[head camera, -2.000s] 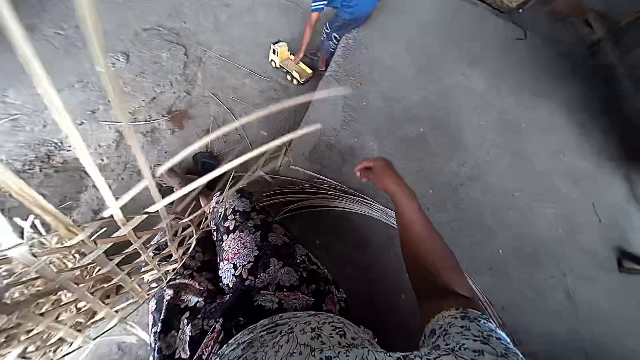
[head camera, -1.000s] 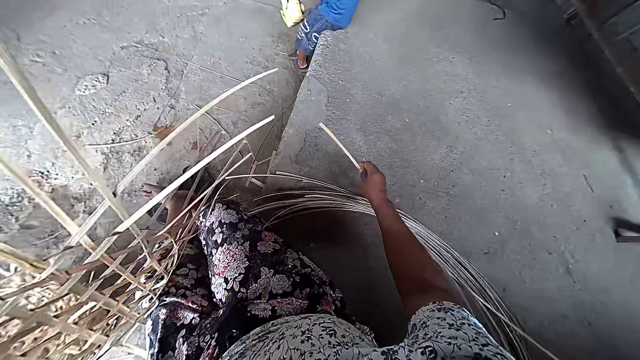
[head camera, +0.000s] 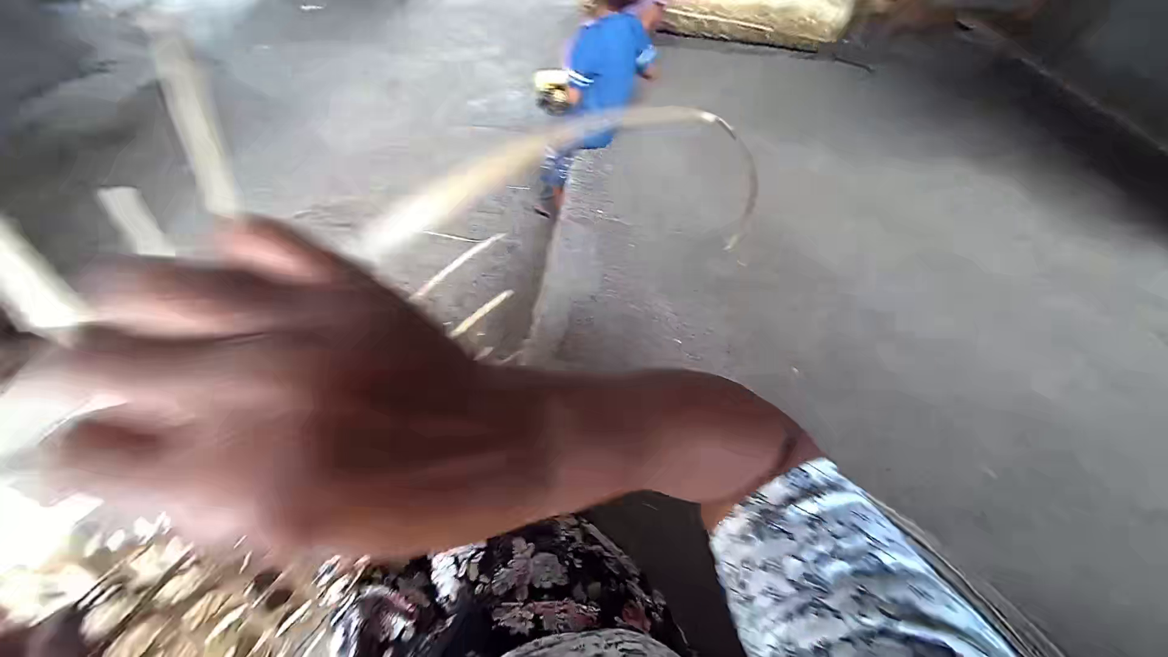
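Note:
My right hand (head camera: 274, 392), large and blurred, reaches across to the left over the woven strip work (head camera: 210, 602) at the lower left. A long pale strip (head camera: 474, 182), bamboo or cane, runs up from beside the hand and curls over at its far end; the blur does not show whether the fingers grip it. Other flat strips (head camera: 196, 128) stick up beyond the fingers. Below the forearm lies the dark floral cloth (head camera: 547, 575) over my lap. My left hand cannot be made out.
A person in a blue shirt (head camera: 607, 78) is on the concrete floor (head camera: 912, 319) ahead, with a yellowish toy (head camera: 552, 91) alongside. A raised floor edge (head camera: 547, 274) runs forward. Further off lies a pale block-like object (head camera: 757, 18). Thin strips (head camera: 958, 566) lie at the lower right.
My right hand, out to the right with a thin strip in it a second ago, has swung left across the view over the weaving. The view has shifted, showing more of the person in blue.

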